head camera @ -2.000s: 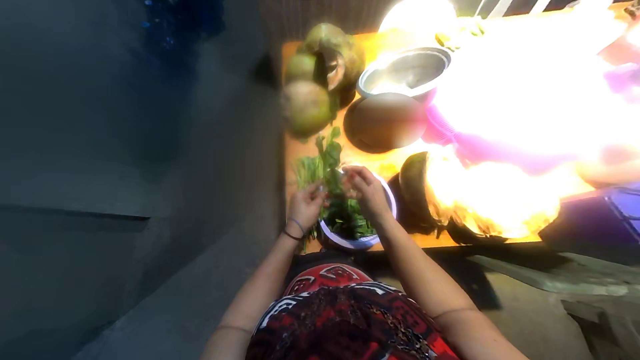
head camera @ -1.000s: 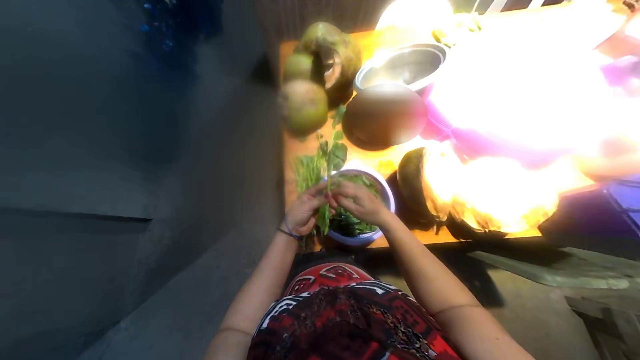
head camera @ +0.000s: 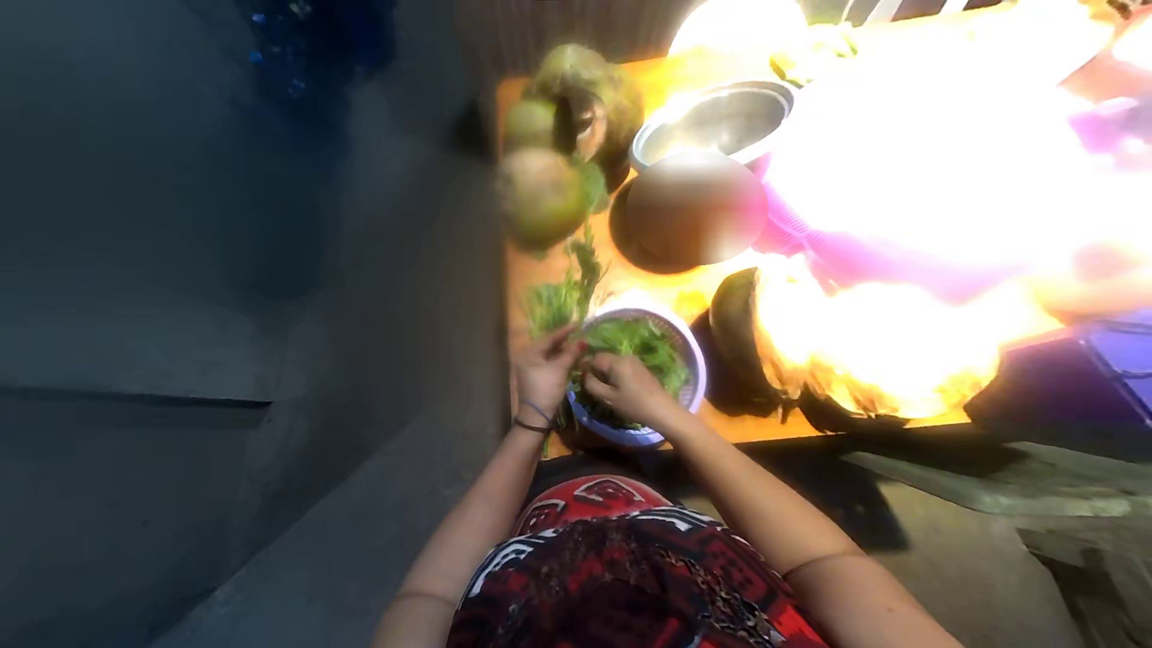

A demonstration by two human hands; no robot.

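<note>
A pale purple plastic colander (head camera: 695,364) filled with green leaves (head camera: 643,346) stands at the near left edge of the wooden table. My left hand (head camera: 544,367) is at its left rim, fingers closed on a leafy green stem (head camera: 587,261) that points away toward the round fruits. My right hand (head camera: 621,385) is over the leaves in the colander, its fingertips bent together close to my left fingers; whether they pinch a leaf is too small to tell. More cut greens (head camera: 551,306) lie on the table just beyond my left hand.
Green coconuts (head camera: 543,198) sit at the table's far left corner. A metal pot (head camera: 720,121) stands beside them, with a brown round object (head camera: 693,211) nearer. Right of the colander are opened coconut husks (head camera: 747,342). Glare washes out a pink basket (head camera: 837,256). A purple container (head camera: 1062,382) is at the right.
My right hand has drawn back a little toward me, over the colander. The leafy stem, upright between both hands a second ago, now extends from my left hand.
</note>
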